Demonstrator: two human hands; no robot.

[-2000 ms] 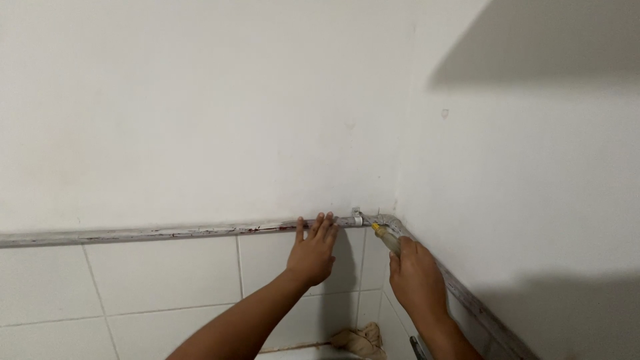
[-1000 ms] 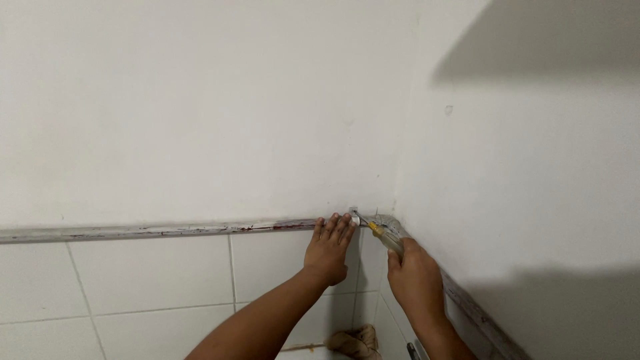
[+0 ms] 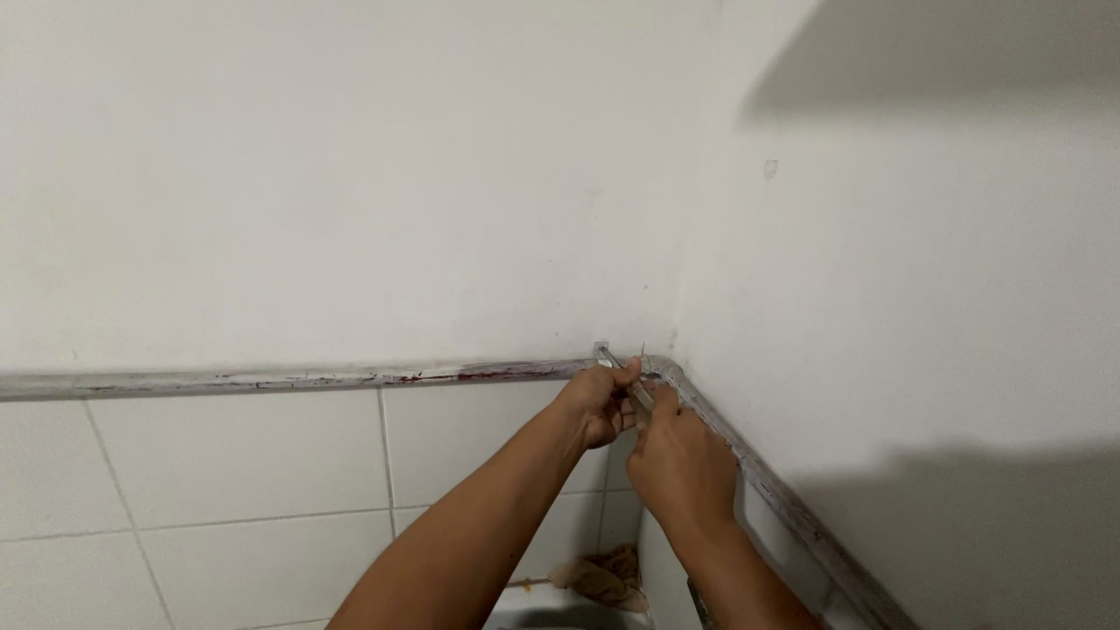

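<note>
A painted pipe point(image 3: 289, 380) with worn patches runs along the wall above the tiles. At its right end, close to the corner, a small metal pipe clip point(image 3: 601, 347) lies against the wall. The tip of a slim hand tool, apparently a screwdriver point(image 3: 641, 399), meets this clip at a slant. My right hand point(image 3: 687, 455) grips the tool's handle from below right. Near the front of the tool, the thumb and fingers of my left hand point(image 3: 602, 404) close around its shaft, just below the pipe. My fingers partly hide the tool and the pipe end.
The pipe bends at an elbow point(image 3: 662, 366) and continues down the right wall point(image 3: 945, 289). White tiles point(image 3: 254, 455) cover the lower wall. A crumpled brown cloth point(image 3: 604, 577) lies at the bottom, by a pale ledge. Shadows fall on the right wall.
My left hand has left its flat position on the pipe and turned to hold the tool's shaft. The tool's tip has come to the clip, with my right hand still on the handle.
</note>
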